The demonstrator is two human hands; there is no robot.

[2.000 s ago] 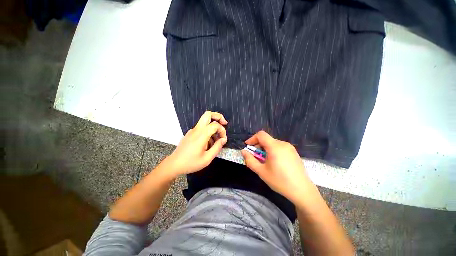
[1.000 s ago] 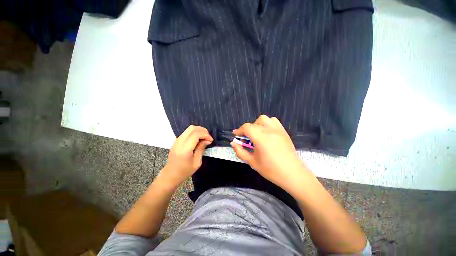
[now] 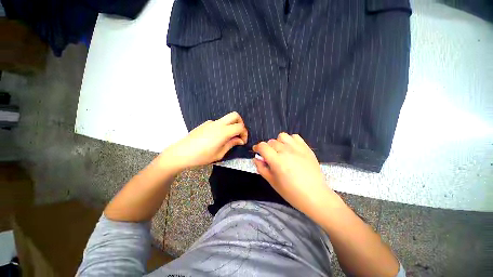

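Observation:
A dark pinstriped garment lies spread on the white table, its hem band along the edge nearest me. My left hand is at the hem left of the middle, its fingertips closed on the band's fabric. My right hand is just to its right at the hem, closed around the thread snips; only a small pale part of them shows between thumb and fingers. The fabric between my fingertips is partly hidden.
A pocket flap shows on the garment's left side, another on the right. Dark garments hang at the table's far left corner. Brown cardboard stands on the speckled floor at lower left. Another dark cloth shows at upper right.
The garment first shifted left in view, then slightly back right. My left hand left the hem's lower edge and moved up and right, closer to my right hand. The snips are now more hidden.

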